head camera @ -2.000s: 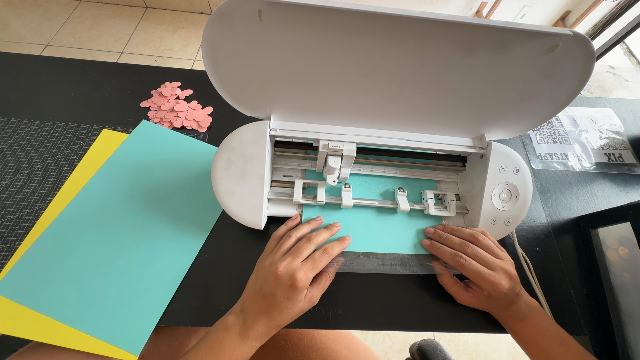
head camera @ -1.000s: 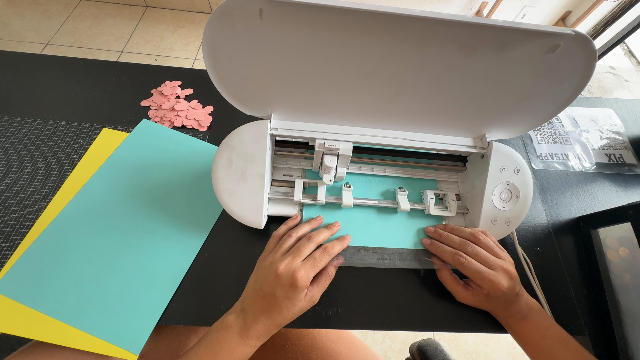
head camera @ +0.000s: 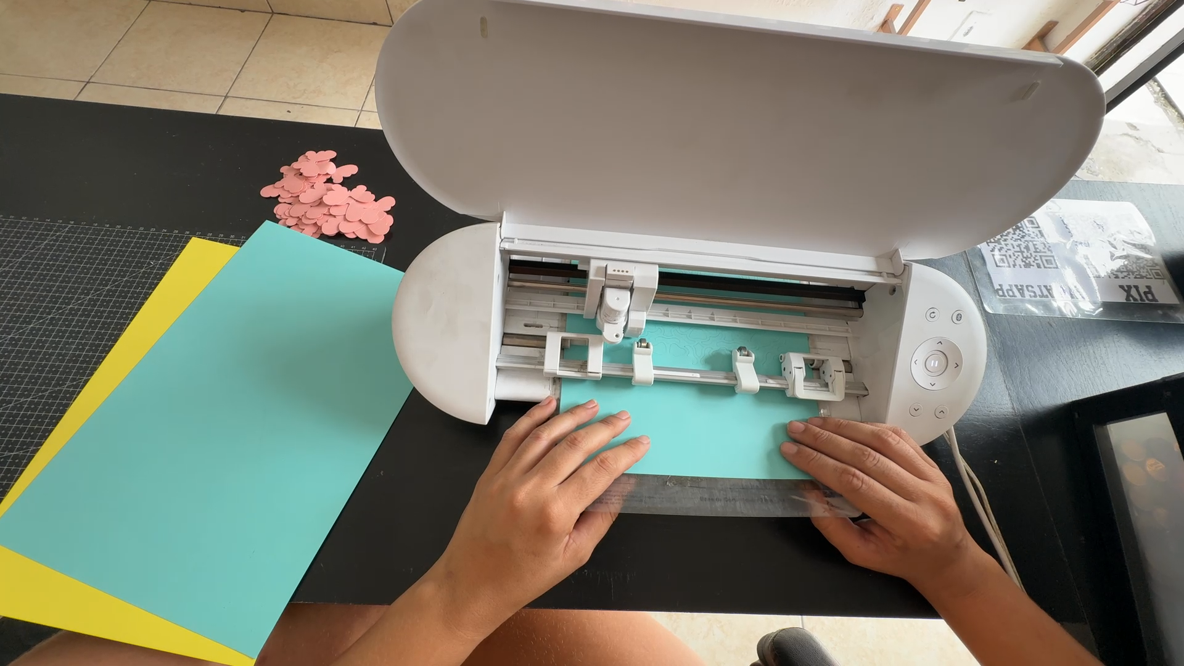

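Observation:
A white desktop cutting machine (head camera: pixel 444 324) stands with its lid (head camera: pixel 740 120) raised. Turquoise cardstock on a clear cutting mat (head camera: pixel 721 497) lies in it, under the roller bar. The cutting carriage (head camera: pixel 620 296) sits left of the middle of its rail. My left hand (head camera: pixel 555 481) rests its fingers on the left edge of the turquoise sheet (head camera: pixel 703 435), thumb beneath the mat. My right hand (head camera: pixel 874 486) grips the right edge of mat and sheet, fingertips on top, thumb below. Both hands are just in front of the rollers.
At left, a large turquoise sheet (head camera: pixel 222 416) overlaps a yellow sheet (head camera: pixel 111 361) and a gridded cutting mat (head camera: pixel 74 268). Pink paper cut-outs (head camera: pixel 328 199) are piled behind. At right lie a plastic sleeve with printed codes (head camera: pixel 1078 259), white cables (head camera: pixel 985 518) and a black-framed box (head camera: pixel 1128 462).
The mat's front edge and the turquoise sheet have shifted slightly relative to the machine, and the carriage has moved slightly sideways. Both hands stay in nearly the same places.

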